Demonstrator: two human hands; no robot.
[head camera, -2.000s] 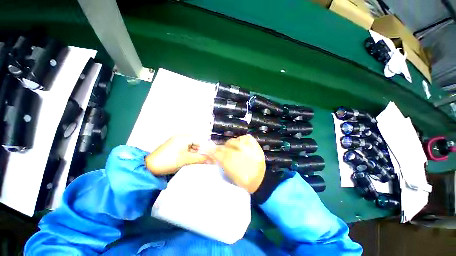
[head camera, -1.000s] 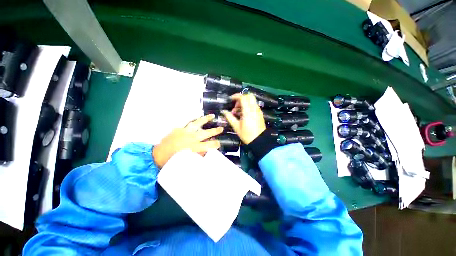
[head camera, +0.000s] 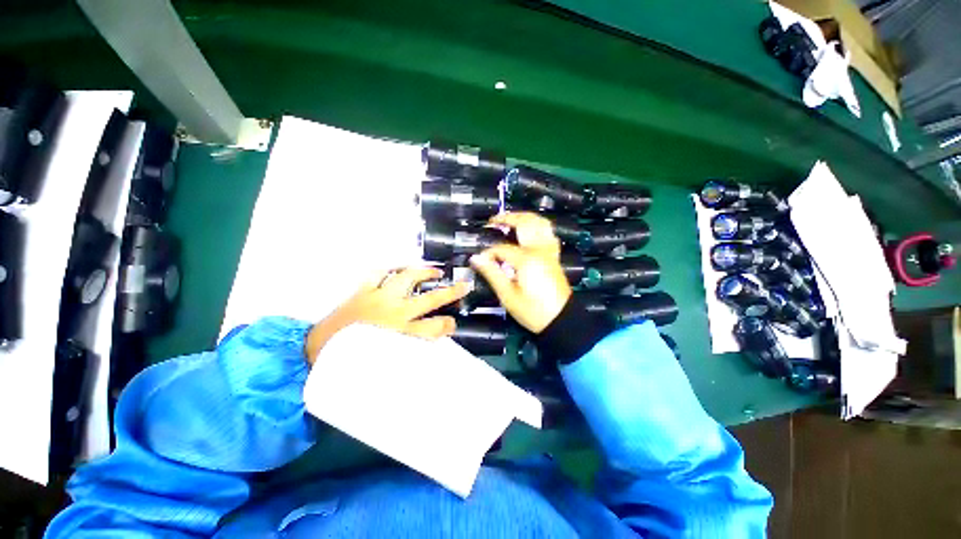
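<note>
Black cylindrical units (head camera: 462, 198) lie in columns on the green bench in front of me. Several near units in the left column show light patches on their barrels. My left hand (head camera: 385, 305) holds a bent white label sheet (head camera: 416, 405) under its palm, with its fingertips resting on a unit. My right hand (head camera: 527, 272) is over the same column, its thumb and fingertips close together at a barrel; whether a label is between them is too small to tell. The hands and sheet hide parts of the lower units.
A white paper liner (head camera: 327, 211) lies left of the units. Lens-end units (head camera: 738, 256) lie on white paper at right, beside loose stacked paper (head camera: 843, 263). A pink-and-black item (head camera: 919, 259) is at far right. More black units (head camera: 148, 279) lie at left; a metal post (head camera: 174, 74) stands behind.
Both hands first moved from together above the sheet to the left column of units, the sheet tilting with the left hand. Since then my right hand has moved slightly down the column.
</note>
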